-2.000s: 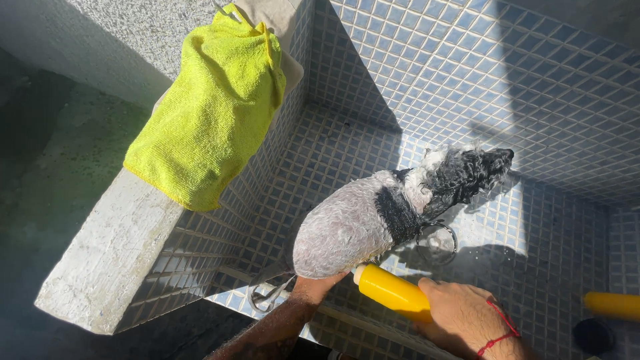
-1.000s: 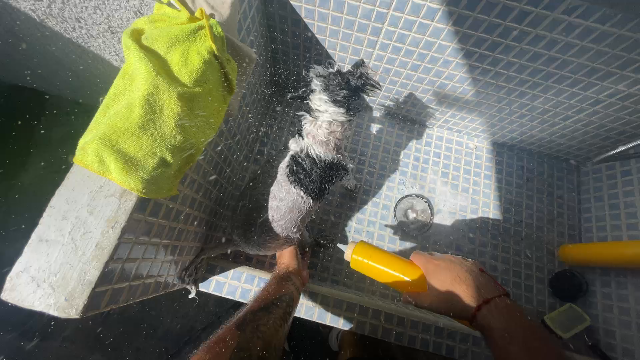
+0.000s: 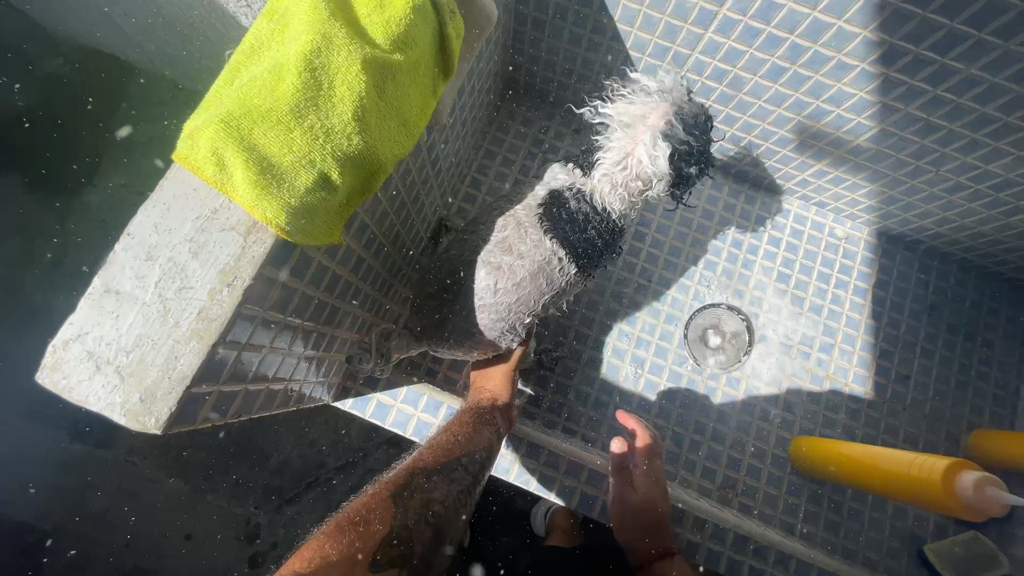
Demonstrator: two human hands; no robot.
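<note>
A wet black-and-white dog (image 3: 528, 264) stands in a blue-tiled basin, its head toward the upper right and its rear toward me. My left hand (image 3: 498, 374) reaches under the dog's rear end; its fingers are mostly hidden by the body, so its hold cannot be told. Below and to the right, my right hand (image 3: 638, 480) is raised over the basin's near edge, fingers apart, holding nothing. A yellow squeeze bottle with a pale nozzle (image 3: 888, 474) lies on the tiles to the right of that hand.
A round metal drain (image 3: 718, 337) is set in the floor right of the dog. A yellow-green cloth (image 3: 320, 120) hangs over the pale ledge (image 3: 152, 312) at left. Another yellow object (image 3: 996, 449) and a small squarish item (image 3: 966, 554) are at lower right. Droplets or specks dot the view.
My right hand has let go of the yellow bottle, which now lies at the right. The dog's head, turned right two seconds ago, points more to the upper right.
</note>
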